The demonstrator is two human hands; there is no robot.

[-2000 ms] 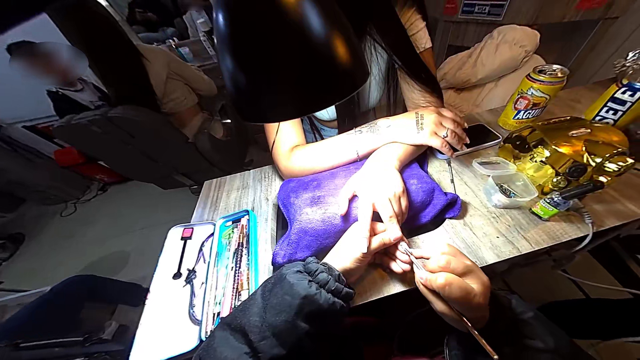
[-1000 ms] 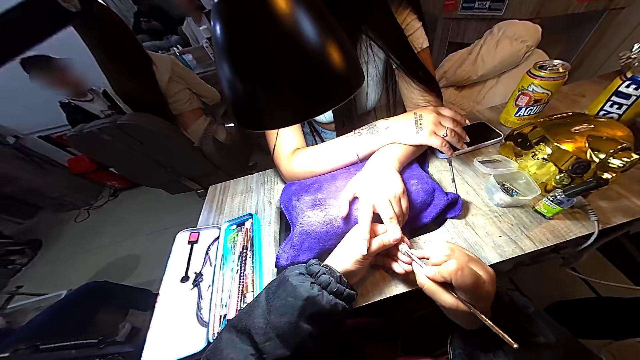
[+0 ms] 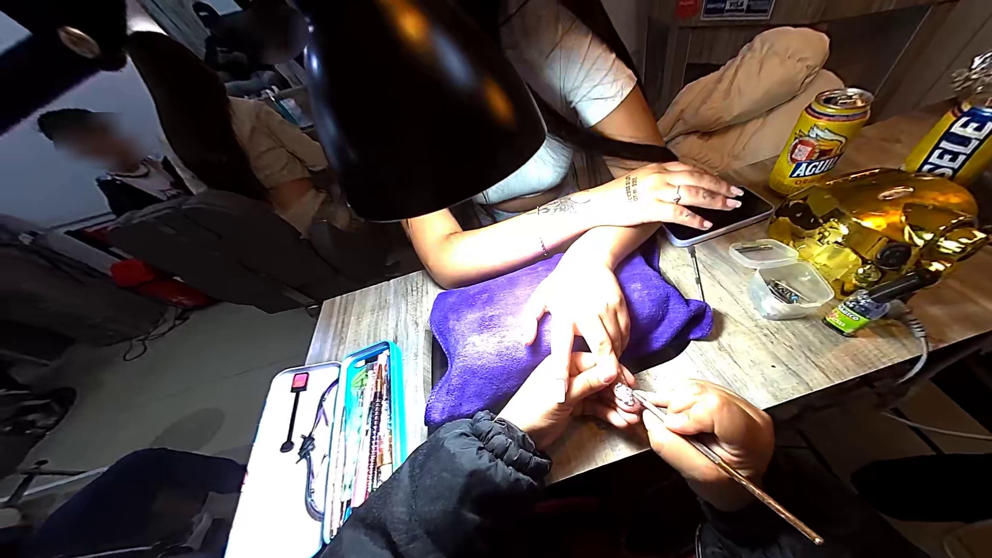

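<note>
My left hand [image 3: 554,399], in a black padded sleeve, grips a finger of the other person's hand [image 3: 581,298], which lies on a purple towel-covered cushion [image 3: 496,333]. Between the fingers of my right hand [image 3: 709,430] is a thin nail-art brush [image 3: 748,484], its handle slanting down to the right. The brush's tip is at a decorated, pale, glittery fingernail [image 3: 625,394]. Which finger bears that nail is partly hidden by my fingers. The person's other hand [image 3: 678,194], with a ring, rests over a phone [image 3: 725,217].
A black lamp shade [image 3: 426,108] hangs above the cushion. An open case [image 3: 403,403] of brushes lies left. On the right stand a small plastic container [image 3: 790,291], a polish bottle [image 3: 852,314], a golden skull-shaped object [image 3: 891,217], a yellow can [image 3: 821,139] and a cable [image 3: 918,341].
The brush in my right hand has tilted slightly, its handle end swinging to the right since the oldest frame. My left hand keeps its hold on the finger.
</note>
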